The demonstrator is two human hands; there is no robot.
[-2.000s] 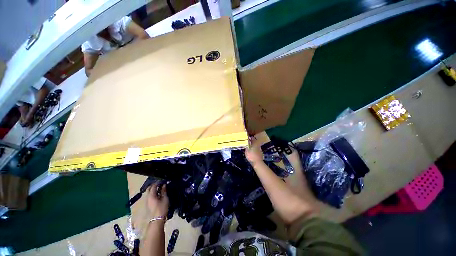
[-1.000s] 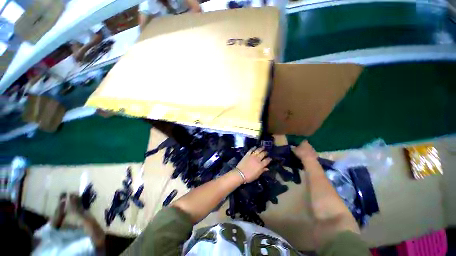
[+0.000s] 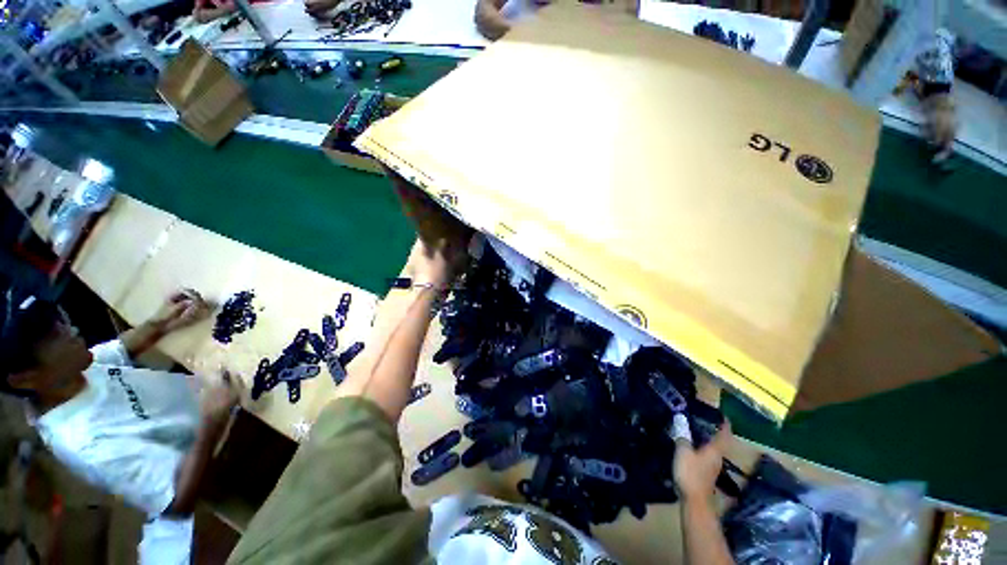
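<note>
A large brown LG carton (image 3: 652,144) lies on its side with its open mouth toward me. Black plastic bars (image 3: 541,403) form a loose pile spilling from the mouth onto the bench. My left hand (image 3: 433,263) is at the carton's left front edge, its fingers partly in shadow; I cannot tell whether it grips anything. My right hand (image 3: 698,455) is at the pile's right side below the carton's yellow edge, with a whitish piece at a fingertip. Its fingers are beside black parts, and I cannot tell whether it holds one. White liner (image 3: 580,304) shows inside the mouth.
A co-worker in white (image 3: 122,430) sits at the left, hands at the bench beside small black parts (image 3: 234,317). More black bars (image 3: 298,359) lie between us. A clear bag (image 3: 784,530) is at the right. The green conveyor (image 3: 276,204) runs behind the bench.
The view has swung left. My left hand has moved from the pile's middle to the carton's left edge. My right hand has moved to the pile's right side, below the carton's yellow edge.
</note>
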